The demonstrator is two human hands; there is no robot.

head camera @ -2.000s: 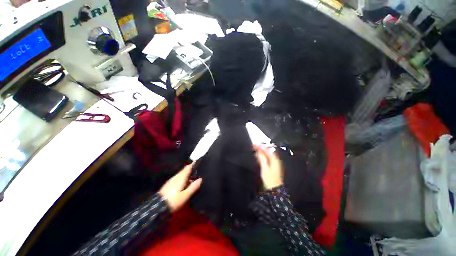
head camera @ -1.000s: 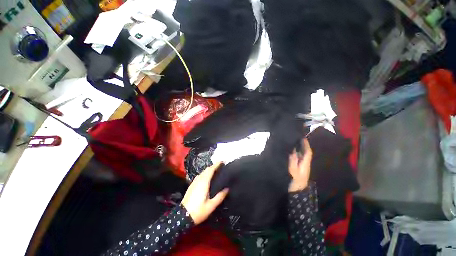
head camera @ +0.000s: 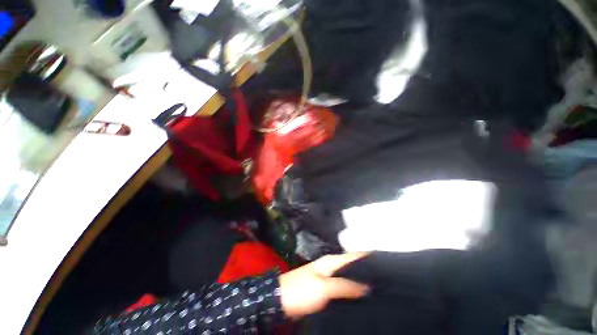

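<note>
Black garment pieces (head camera: 406,144) lie in a large heap in front of me and to the right. A wide white piece (head camera: 422,216) lies flat on the black cloth, blurred. My left hand (head camera: 321,286) is at the near edge of the white piece, thumb and fingers apart, resting on the black cloth; whether it pinches any cloth cannot be told. My right hand is not in view. A narrow white strip (head camera: 402,55) lies on the heap further back.
A shiny red plastic bag (head camera: 294,134) lies left of the heap. A dark red cloth item (head camera: 209,147) hangs at the table edge. The curved white table (head camera: 85,167) is at left, with red-handled snips (head camera: 108,127) and a black flat item (head camera: 38,101).
The view has shifted and blurred. The white piece now lies spread wider across the black cloth. My left hand has moved right and lower; my right hand has gone out of view.
</note>
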